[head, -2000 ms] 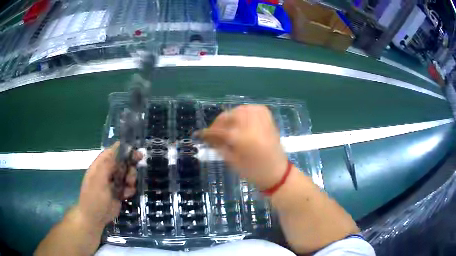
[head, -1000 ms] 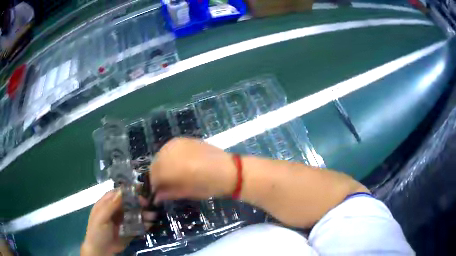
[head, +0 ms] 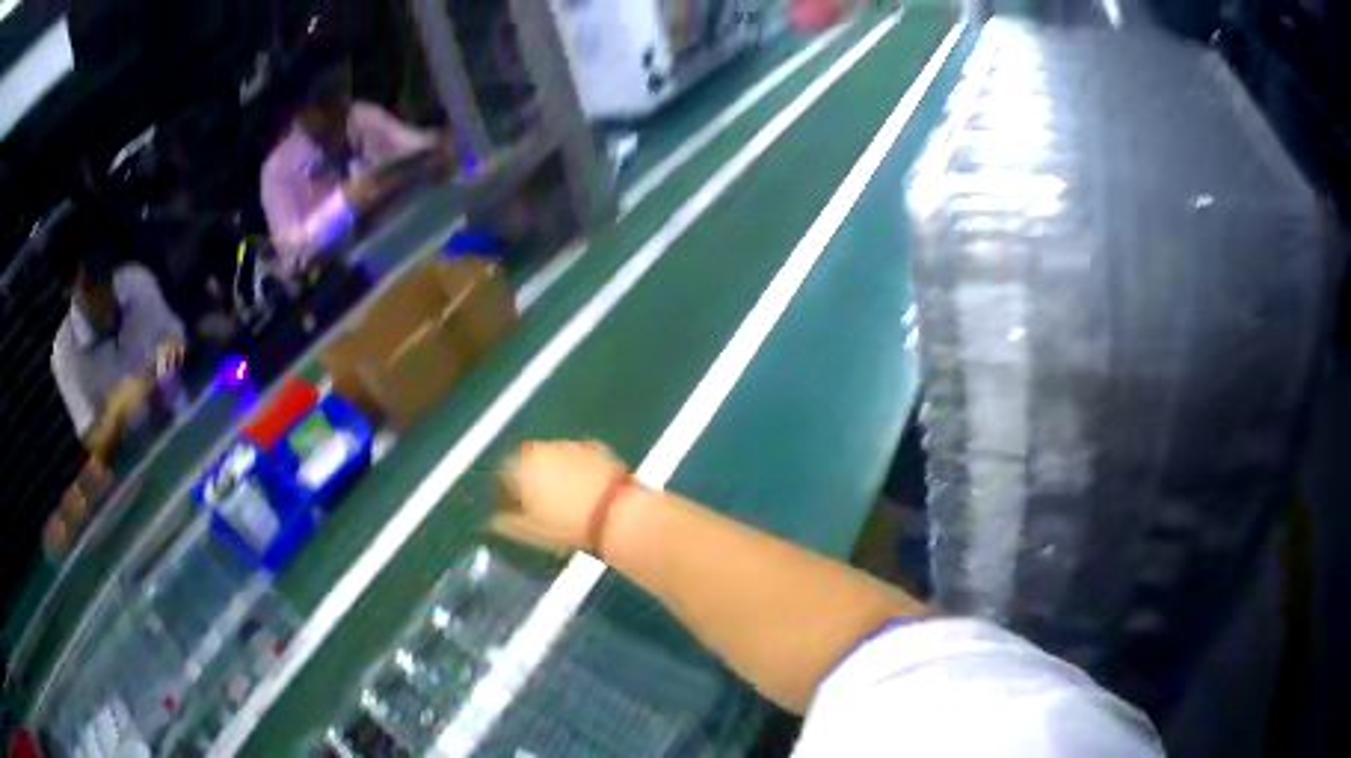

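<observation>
My right hand point(head: 560, 495), blurred, is over the green belt just beyond the far end of the clear blister tray point(head: 593, 689); a red band is on the wrist. Its fingers are curled, and I cannot tell if they hold anything. The tray lies at the bottom of the view, cut off by the edge, with dark areas at its lower left. My left hand is out of the picture, and the strip it held does not show.
Stacked blister trays point(head: 985, 356) stand tall at the right. Far-side trays point(head: 178, 637) lie lower left. Blue parts bins point(head: 289, 481), a small red bin point(head: 282, 412) and a cardboard box point(head: 422, 341) are across the belt. Two people sit beyond, upper left.
The view has swung to the right, bringing in the stacked trays and the seated people. My left hand and its strip have left the picture. My right hand has moved off the tray's filled columns.
</observation>
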